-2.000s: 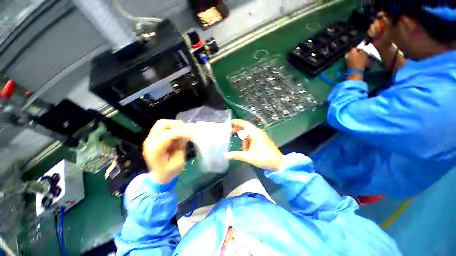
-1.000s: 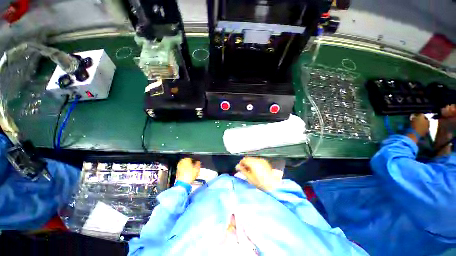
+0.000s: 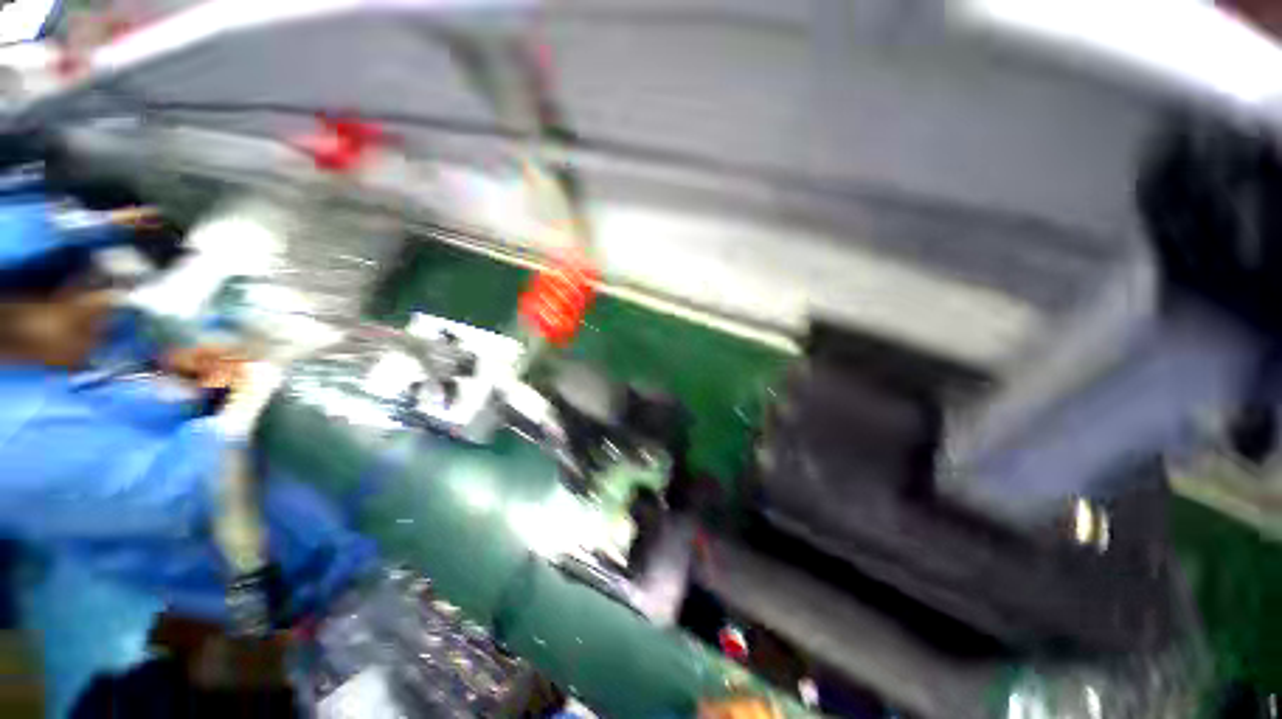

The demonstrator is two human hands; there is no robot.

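Observation:
The view is strongly blurred. The large black press [image 3: 900,520] stands at the right, tilted in the picture, with a red button [image 3: 733,643] low on its front. A small skin-coloured patch at the bottom edge looks like part of my left hand [image 3: 741,708], cut off by the edge; its fingers and anything in it cannot be made out. My right hand is not in view. The second fixture with its pale green block [image 3: 627,485] stands left of the press.
The white control box [image 3: 457,368] stands on the green bench [image 3: 478,527], left of the second fixture. Shiny clear trays [image 3: 408,646] lie below the bench edge. A person in a blue smock [image 3: 106,450] is at the left. A red object [image 3: 560,298] shows behind the box.
The view has swung left and tilted, so the press now shows at the right. The right-hand neighbour and my lap have left the picture; more of the left neighbour shows.

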